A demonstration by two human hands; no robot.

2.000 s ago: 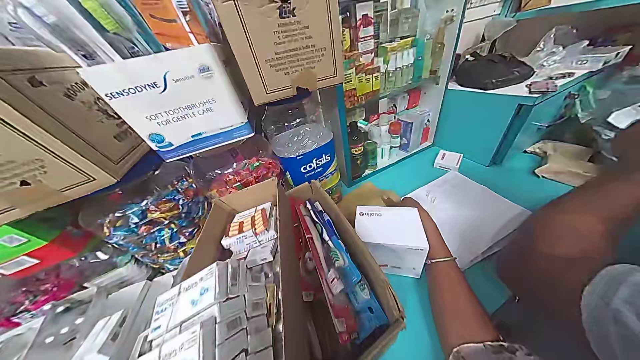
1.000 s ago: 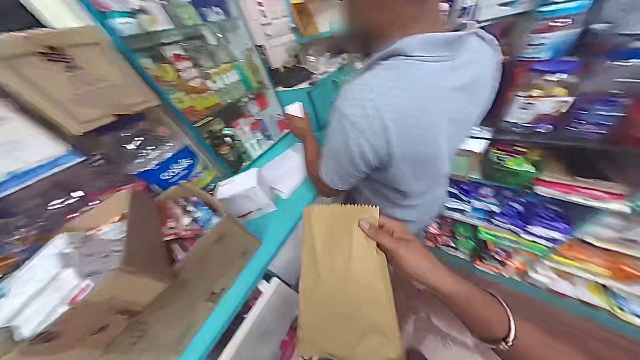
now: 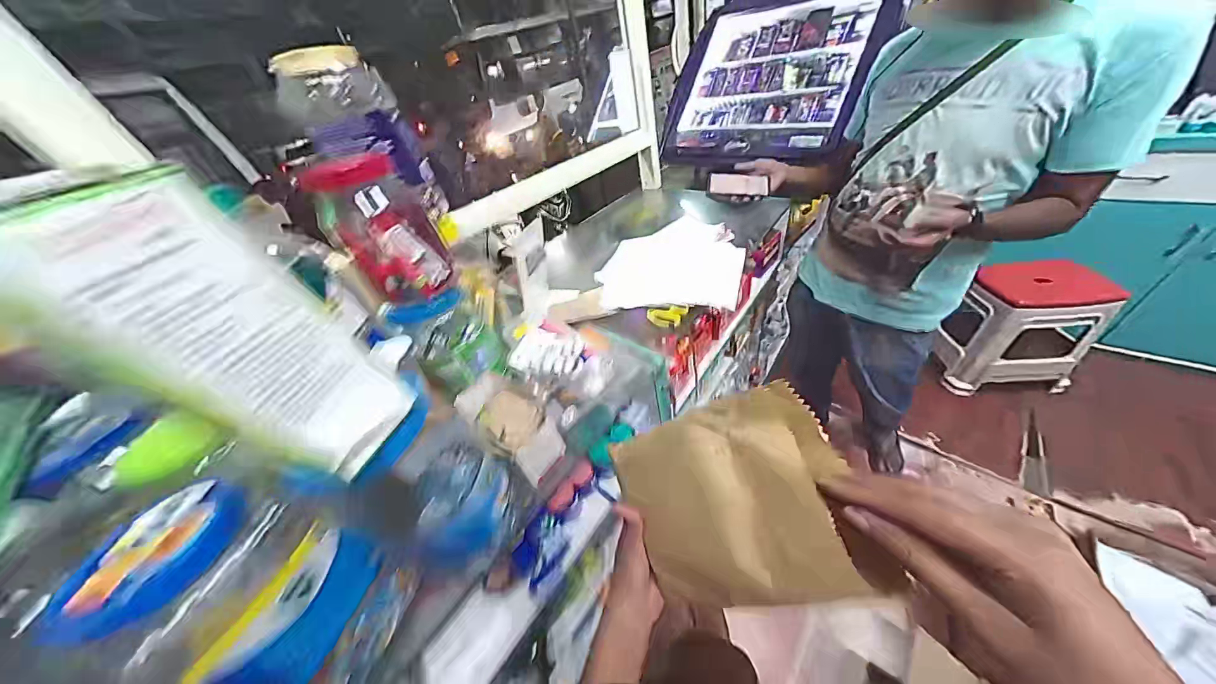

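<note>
A brown paper bag (image 3: 741, 503) with a zigzag-cut edge is held in front of me by both hands. My right hand (image 3: 1007, 570) pinches its right edge between thumb and fingers. At the lower left side of the bag, my left hand (image 3: 627, 579) grips it, with some of its fingers hidden behind the paper. Whether anything is inside the bag cannot be told.
A person (image 3: 950, 190) holding a phone (image 3: 739, 184) stands beyond the glass counter, near a red-topped stool (image 3: 1053, 283). White papers (image 3: 674, 266) lie on the counter. Jars with blue lids (image 3: 142, 551) crowd the left, beside a red-lidded jar (image 3: 389, 228).
The view has swung to another part of the shop. One second ago only one hand showed on the bag; both now hold it. The bag is now tilted.
</note>
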